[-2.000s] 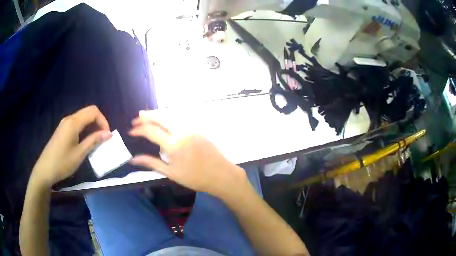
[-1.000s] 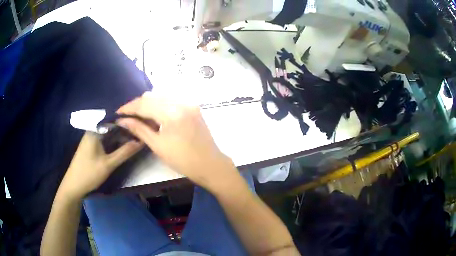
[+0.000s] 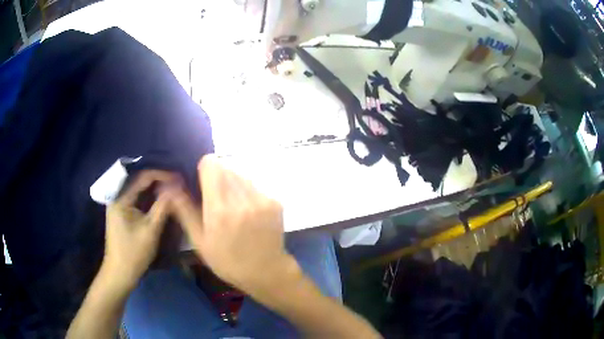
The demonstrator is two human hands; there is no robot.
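The large dark garment piece (image 3: 99,99) lies over the left of the white table and hangs over its front edge. A white label (image 3: 110,181) shows on it, just beyond my left hand. My left hand (image 3: 136,222) has its thumb and fingers pinched on the dark cloth near the label. My right hand (image 3: 235,218) is beside it at the cloth's right edge, its thumb and fingertips meeting the left fingers. The right fingertips are blurred and partly hidden, so its hold on the cloth is only partly visible.
The white sewing machine (image 3: 437,49) stands at the back right. Black shears (image 3: 357,109) lie beside a tangled heap of dark strips (image 3: 463,136). A round metal disc (image 3: 276,100) sits in the table. A yellow rail (image 3: 477,222) with dark cloth is at the lower right.
The label was held up between the left fingers and now lies tilted beyond the left hand. Both hands have come together on the dark cloth, and the cloth's right edge has shifted right.
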